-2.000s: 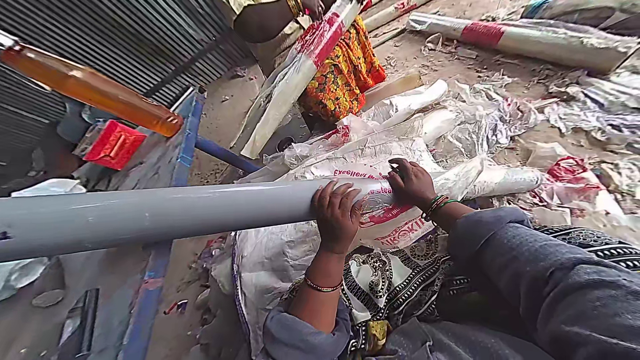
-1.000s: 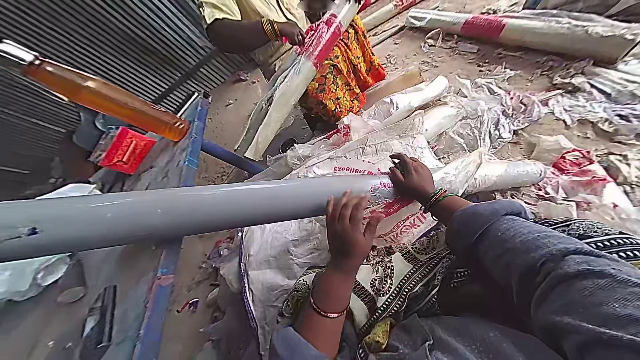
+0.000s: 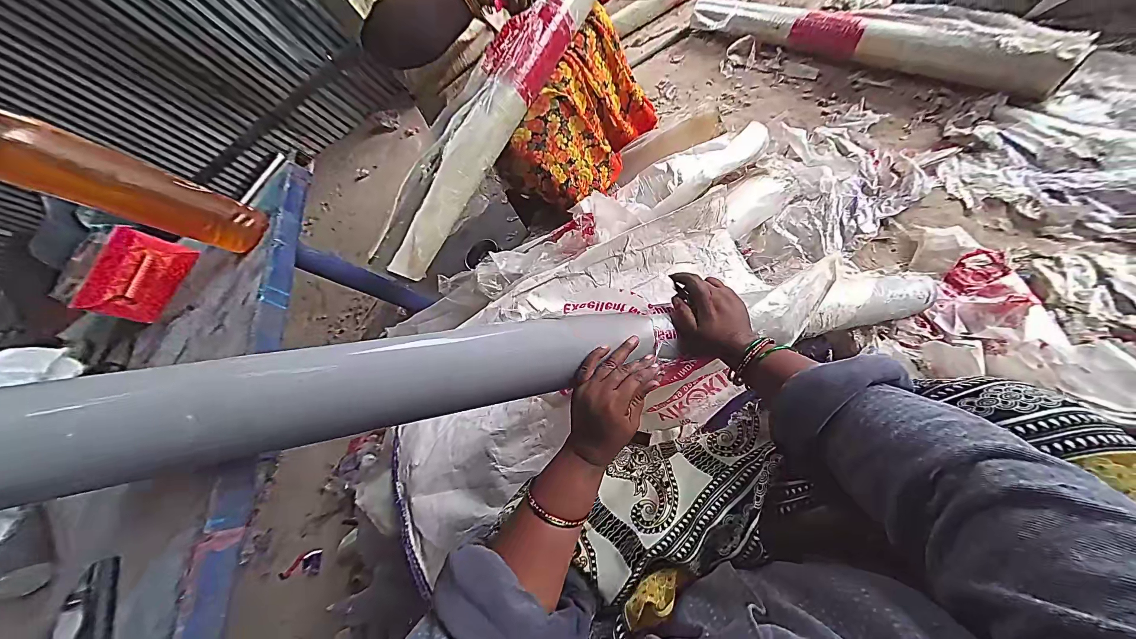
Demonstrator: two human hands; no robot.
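A long grey pipe (image 3: 337, 382) runs from the left edge to my lap, its right part inside a clear plastic sleeve (image 3: 816, 306) with red print. My left hand (image 3: 612, 399) rests on the near side of the pipe, fingers spread slightly, close to the edge of the sleeve. Just beyond it, my right hand (image 3: 710, 319) is bent around the sleeved part and grips it. Beneath the pipe a white sack (image 3: 479, 470) with red print lies over my patterned cloth (image 3: 657, 488).
A blue metal frame (image 3: 275, 293) with a blue bar (image 3: 364, 280) stands at left, near a red packet (image 3: 135, 273) and an amber tube (image 3: 124, 182). Ahead, a person in orange floral cloth (image 3: 572, 124) is beside a wrapped roll (image 3: 479, 142). Crumpled plastic (image 3: 843, 182) and another wrapped roll (image 3: 941, 53) lie right.
My left hand lifted off the pipe's top about a second ago and now lies against its near side. My right hand has stayed at the sleeve. The other person's arm has shifted.
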